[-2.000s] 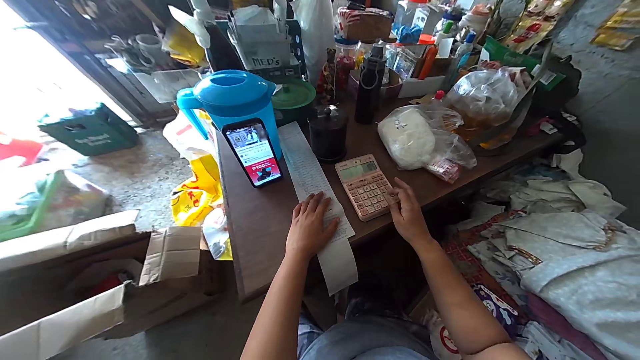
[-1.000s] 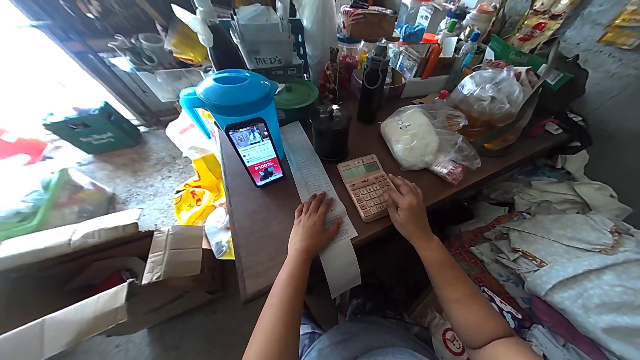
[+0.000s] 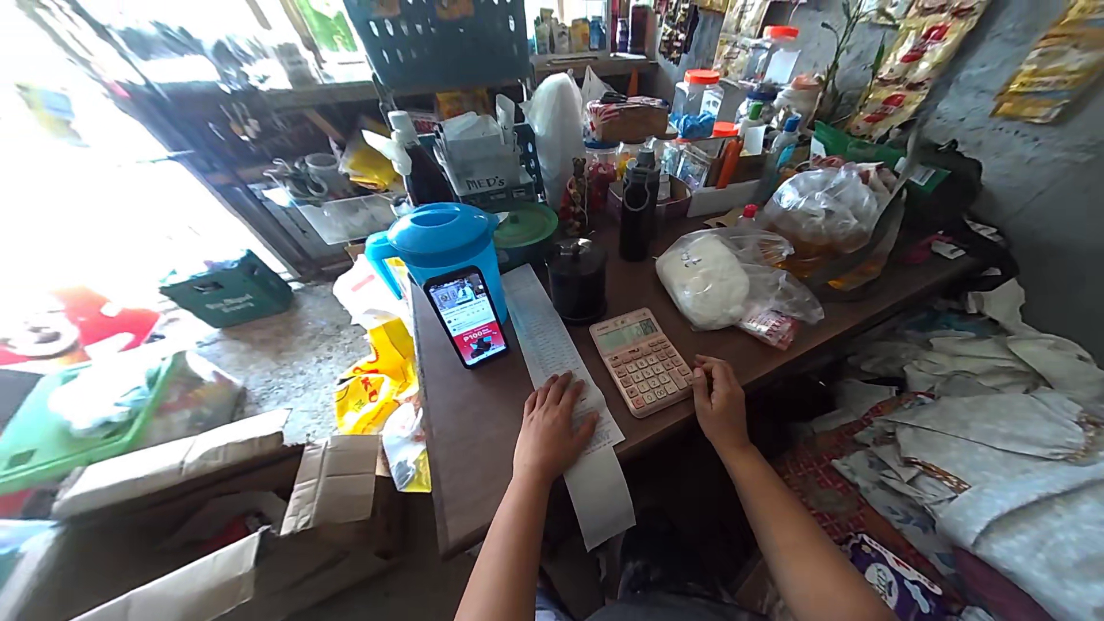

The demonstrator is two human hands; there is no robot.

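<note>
My left hand (image 3: 555, 429) lies flat, fingers spread, on a long printed paper strip (image 3: 545, 332) whose lower end hangs over the table edge. My right hand (image 3: 719, 398) is beside the lower right corner of a pink calculator (image 3: 643, 362), its fingers curled at the edge; whether they touch it cannot be told. Digits show on the calculator's display. Left of the strip, a smartphone (image 3: 467, 317) leans upright against a blue plastic pitcher (image 3: 444, 241). A dark lidded jar (image 3: 578, 280) stands between the strip's upper part and the calculator.
A plastic bag with white contents (image 3: 709, 278) lies right of the calculator, near a black bottle (image 3: 638, 207). Behind are a green lid (image 3: 524, 226) and a box of papers (image 3: 479, 164). An open cardboard box (image 3: 332, 483) sits lower left; piled cloth (image 3: 992, 431) lies right.
My right hand has moved from the calculator's right side toward its lower right corner, fingers more curled. The left hand stays on the paper strip. The view has tilted up somewhat.
</note>
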